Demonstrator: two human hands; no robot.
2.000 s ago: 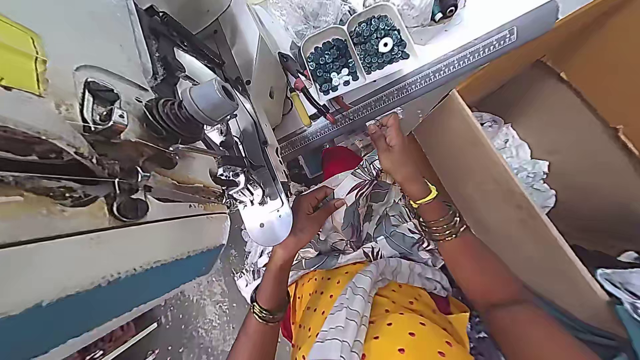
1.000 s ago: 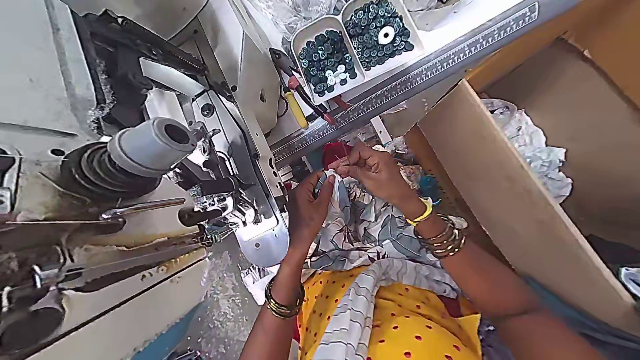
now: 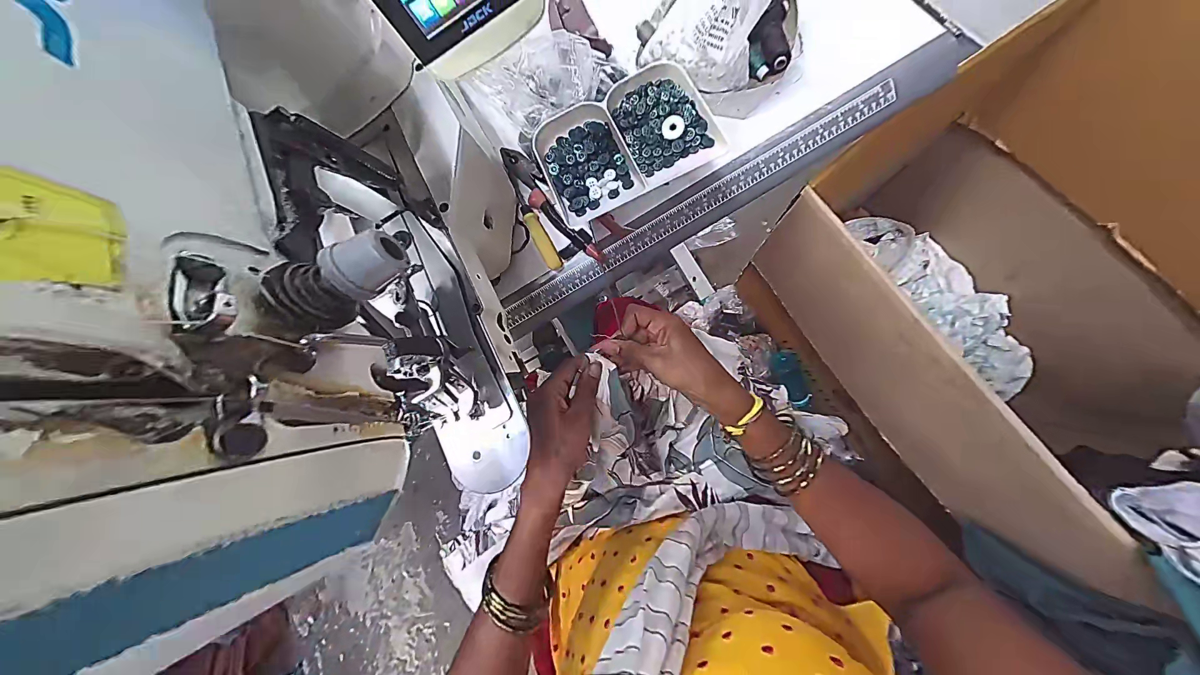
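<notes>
Printed white and grey fabric (image 3: 656, 459) lies bunched over my lap, with one edge raised between my hands. My left hand (image 3: 562, 412) pinches that edge just right of the sewing machine's presser foot area (image 3: 427, 375). Close beside it, my right hand (image 3: 661, 352) has its thumb and fingers together at the tip of the fabric; a thin thread seems to show there, but what exactly the fingertips hold is too small to tell. A red cloth (image 3: 614, 317) is partly visible behind my right hand.
A two-part tray (image 3: 640, 183) of dark and white buttons stands on the table, beside yellow-handled snips (image 3: 542, 242) and a ruler strip (image 3: 712, 197) along its edge. A cardboard box (image 3: 900, 375) with crumpled material is at right. The sewing machine head (image 3: 356, 262) fills the left.
My right hand, raised near the table edge two seconds ago, has come down beside my left hand. Both hands are now together at the fabric edge.
</notes>
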